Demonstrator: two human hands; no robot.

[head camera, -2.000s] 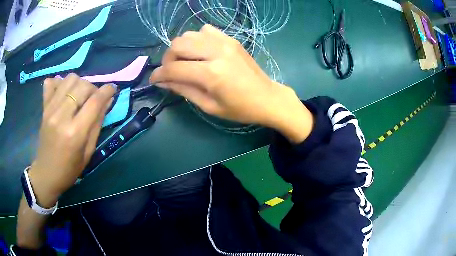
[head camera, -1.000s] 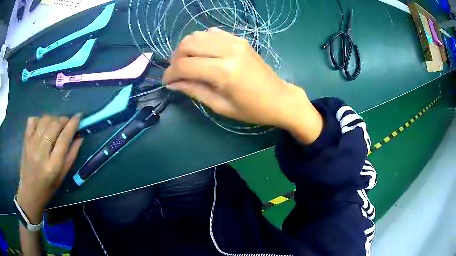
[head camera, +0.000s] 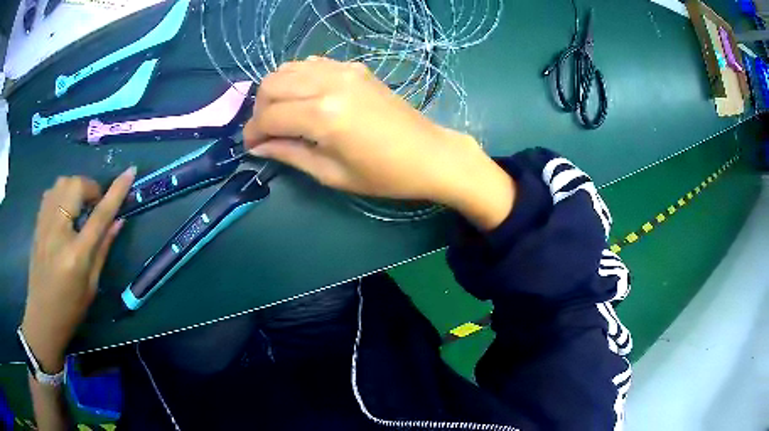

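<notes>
A blue and black 3D printing pen (head camera: pixel 173 178) lies display face up on the green mat. My left hand (head camera: pixel 74 244) has its fingertips on the pen's narrow left end. My right hand (head camera: pixel 337 126) pinches a thin strand at the pen's wide rear end; the fingers hide most of it. A second blue and black pen (head camera: pixel 196 239) lies just below, display face up, with a strand in its rear end. A pink pen (head camera: pixel 169 126) and two light-blue pens, one upper (head camera: pixel 126 52) and one lower (head camera: pixel 97 110), lie above.
Loose coils of clear filament (head camera: pixel 430 42) lie behind my right hand. Black-handled scissors (head camera: pixel 582 84) and a short black cable (head camera: pixel 558 71) lie right of them. An open brown cardboard box (head camera: pixel 727 71) is at the far right. A white board (head camera: pixel 63 38) is at the upper left.
The worked pen has turned from its blue side to its black display face. My left fingers have moved down to its narrow end. My right hand has shifted slightly left.
</notes>
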